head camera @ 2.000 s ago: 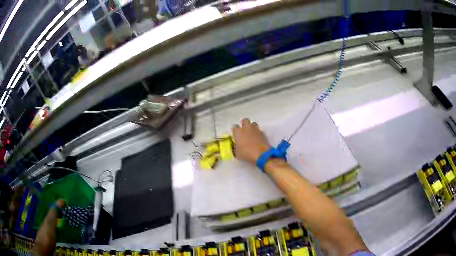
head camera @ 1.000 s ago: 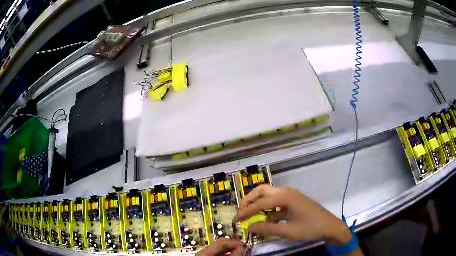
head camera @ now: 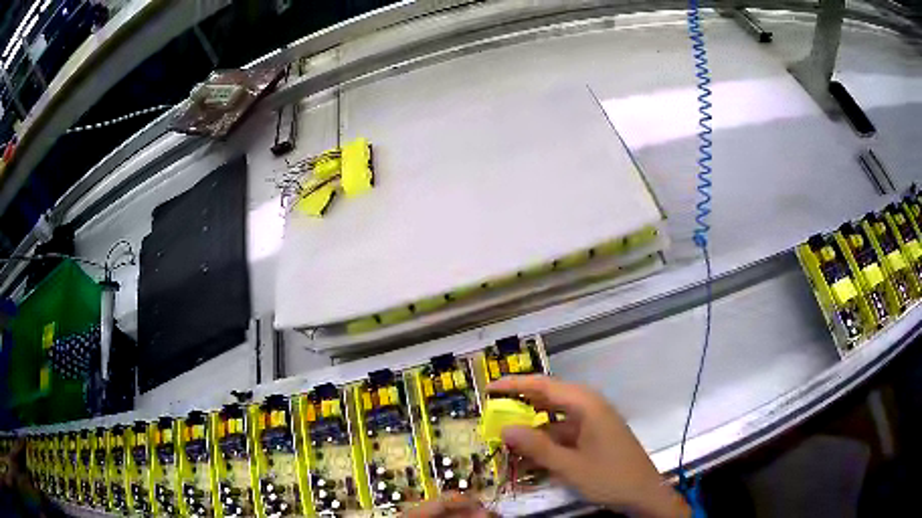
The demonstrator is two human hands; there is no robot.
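Observation:
My right hand [head camera: 581, 440] holds a yellow transformer [head camera: 509, 419] between thumb and fingers, over the last circuit board [head camera: 513, 361] at the right end of the near row. Thin dark and reddish leads hang from the transformer towards my left hand. My left hand [head camera: 450, 507] is low at the bottom edge, mostly cut off, with its fingertips near the leads; whether it grips them is unclear. A blue wrist strap shows on my right wrist. Loose yellow transformers [head camera: 356, 167] with trailing leads lie on the white separator sheet [head camera: 455, 202].
The board row [head camera: 268, 445] runs left along the conveyor track. Another group of boards [head camera: 844, 288] is at right. Black sheets [head camera: 194, 273] and a green bin [head camera: 61, 314] with a checked bag lie left. A coiled blue cord [head camera: 703, 132] hangs at right. A plastic bag [head camera: 224, 99] is at the rear.
My right hand has come from the loose transformers on the sheet to the last near board. My left hand has come from the green bin to the leads. The held transformer is now more visible.

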